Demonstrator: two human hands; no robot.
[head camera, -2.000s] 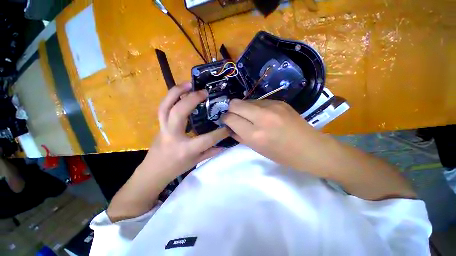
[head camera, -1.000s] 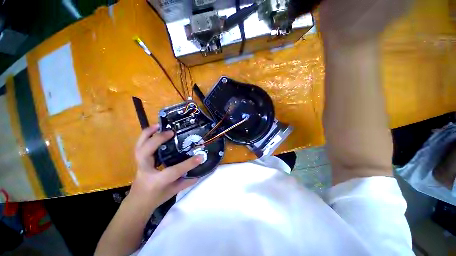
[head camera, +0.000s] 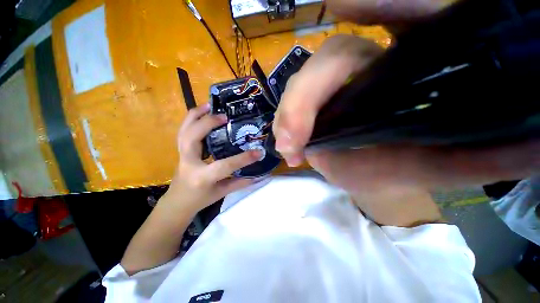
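Observation:
The black housing (head camera: 239, 106) lies open side up on the bench, showing looped wires, a white gear (head camera: 248, 135) and a white round part. My left hand (head camera: 204, 148) holds the housing at its left and lower sides, one fingertip on the white round part. My right hand (head camera: 331, 89) grips the thick black electric screwdriver (head camera: 414, 89), large and blurred near the camera. Its front end is beside the gear; the tip is not clearly visible. The black cover (head camera: 289, 66) lies right of the housing, mostly hidden by my right hand.
The orange-yellow taped bench (head camera: 139, 118) bears a white paper sheet (head camera: 89, 49). The silver screw feeder (head camera: 278, 19) stands behind the housing. A wire connector (head camera: 193, 8) lies at the back. A black strip (head camera: 186, 87) projects from the housing. Red items are below left.
My right hand has come back from above the feeder, now holding the screwdriver over the cover and beside the gear. My left hand still holds the housing.

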